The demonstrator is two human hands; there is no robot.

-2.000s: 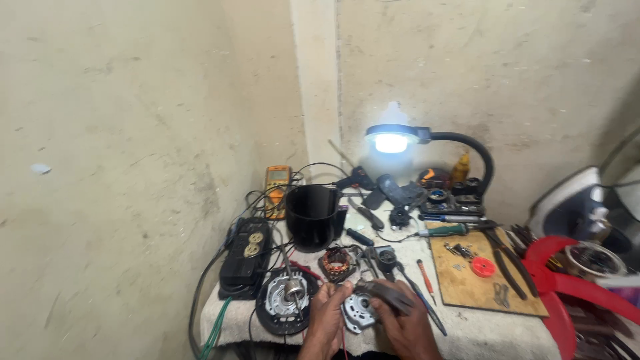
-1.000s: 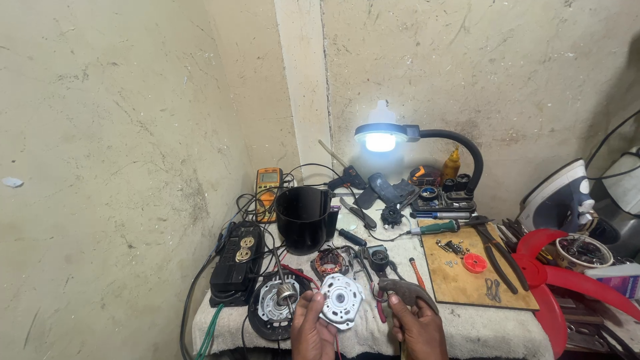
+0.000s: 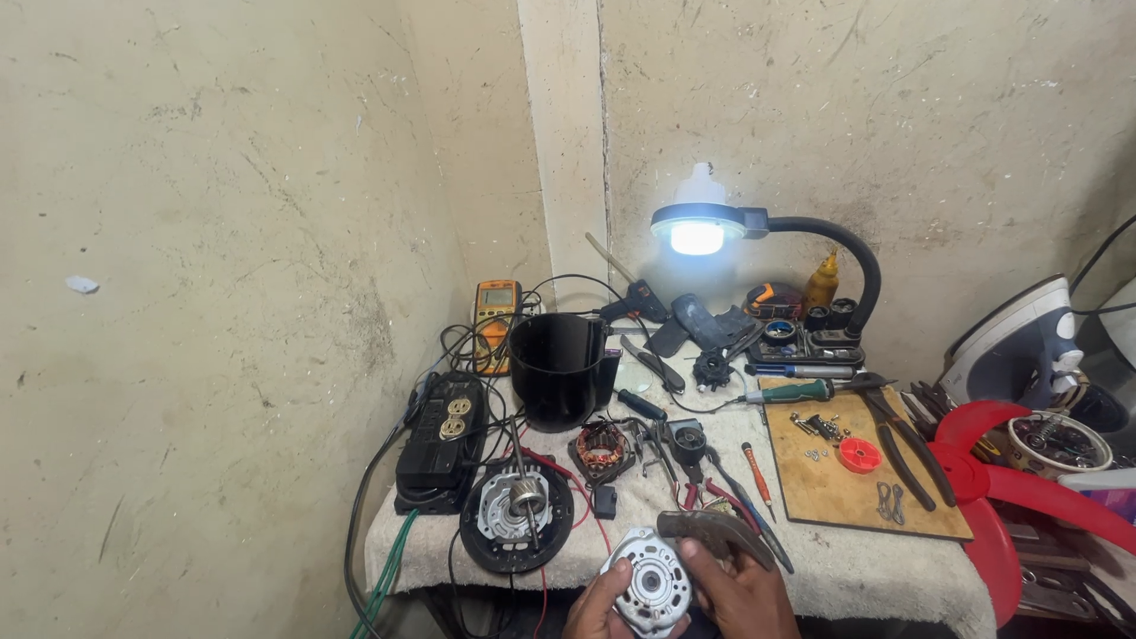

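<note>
A cast metal motor end cover [image 3: 652,583] with slots and a central bearing is held at the bottom of the view by my left hand [image 3: 603,606]. My right hand [image 3: 744,593] grips a worn, dark, curved tool [image 3: 719,534], its kind unclear, and its thumb is near the cover's right edge. Left of my hands, a rotor with a shaft [image 3: 528,499] stands in a second metal cover [image 3: 497,515] on a round black base [image 3: 484,555]. Beyond the hands lies a stator with copper windings [image 3: 601,448], and a small black box [image 3: 604,501] is close to it.
A towel-covered table holds a black plastic housing [image 3: 559,373], an orange multimeter [image 3: 493,324], a power strip [image 3: 435,453], a lit lamp [image 3: 698,232], and screwdrivers. At right are a wooden board [image 3: 799,488] with screws and pliers [image 3: 910,444], a red fan blade [image 3: 976,479] and an iron [image 3: 1012,346]. Wires hang at left.
The end cover was tilted up in my left hand a second ago; it is now lower, with the dark tool closer to it. The view has shifted slightly.
</note>
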